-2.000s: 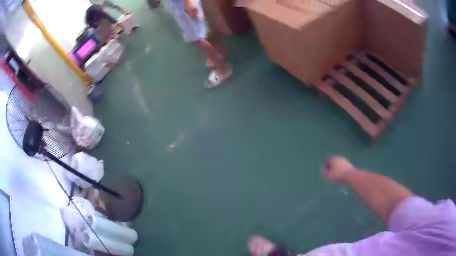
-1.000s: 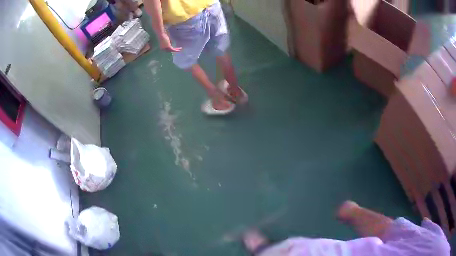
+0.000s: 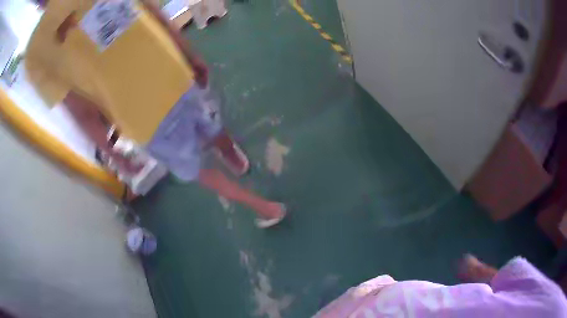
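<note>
My right hand is at the lower right edge of the picture, small and blurred, just beyond my pink-purple sleeve. Its fingers cannot be made out, and I cannot tell whether it holds anything. My left hand is not in view. My pink-purple shirt fills the bottom right. Nearest in front, the worn green floor shows pale scuffed patches.
A person in a yellow top and pale blue shorts is mid-stride at the upper left. A pale door with a handle stands upper right, with brown cartons beside it. A small bucket stands by the left wall, below a yellow post.
The view has moved forward and turned. The person looks larger and further left. The pallet, fan and white bags have left the picture; the door handle and striped floor tape have appeared. Less of my right arm shows.
</note>
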